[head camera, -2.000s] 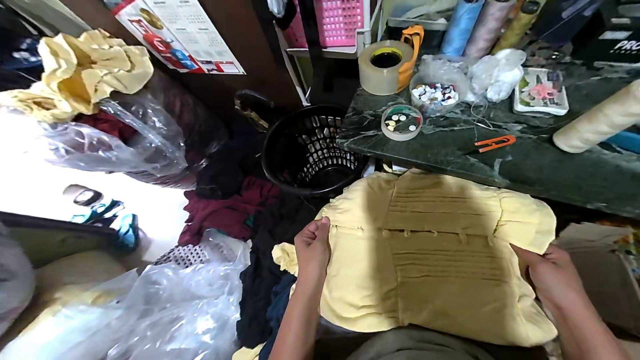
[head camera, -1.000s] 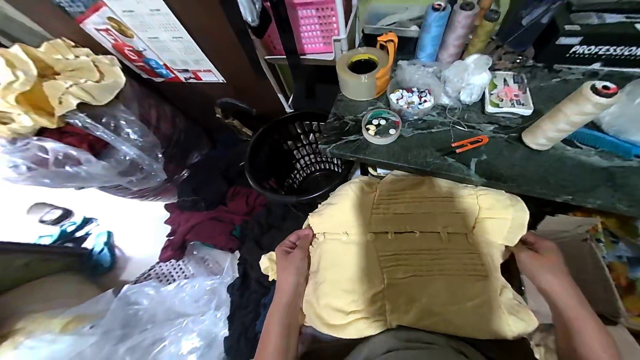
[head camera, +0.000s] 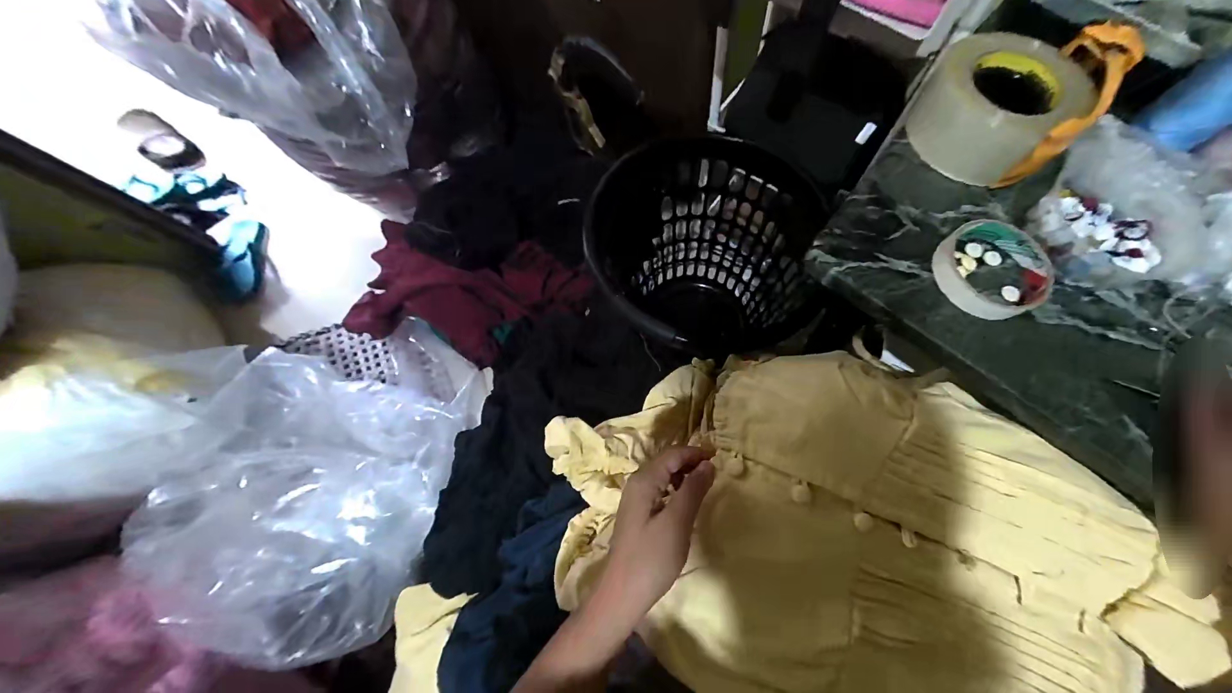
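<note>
A yellow garment (head camera: 828, 568) with pleats and a row of small buttons lies spread before me, its gathered part towards the black basket. My left hand (head camera: 664, 520) pinches the garment's edge near the end of the button row, thumb and fingers together. At the right edge of the view my right hand (head camera: 1198, 472) is a blur over the dark marbled tabletop (head camera: 1020, 375), beside the garment; its fingers cannot be made out. On the tabletop sit a tape ring holding buttons (head camera: 993, 269) and a wide roll of clear tape (head camera: 1001, 106) with an orange strip.
A black plastic basket (head camera: 707, 245) stands beyond the garment. Clear plastic bags (head camera: 298, 500) and dark cloth (head camera: 539, 414) lie at the left, with maroon cloth (head camera: 462, 298) behind. A bag of small items (head camera: 1107, 231) rests on the tabletop. Sandals (head camera: 241, 255) lie on the bright floor.
The garment, earlier held at both sides by my two hands, is now turned at a slant. My right hand has left its side edge and is over the tabletop. The view has shifted left and closer.
</note>
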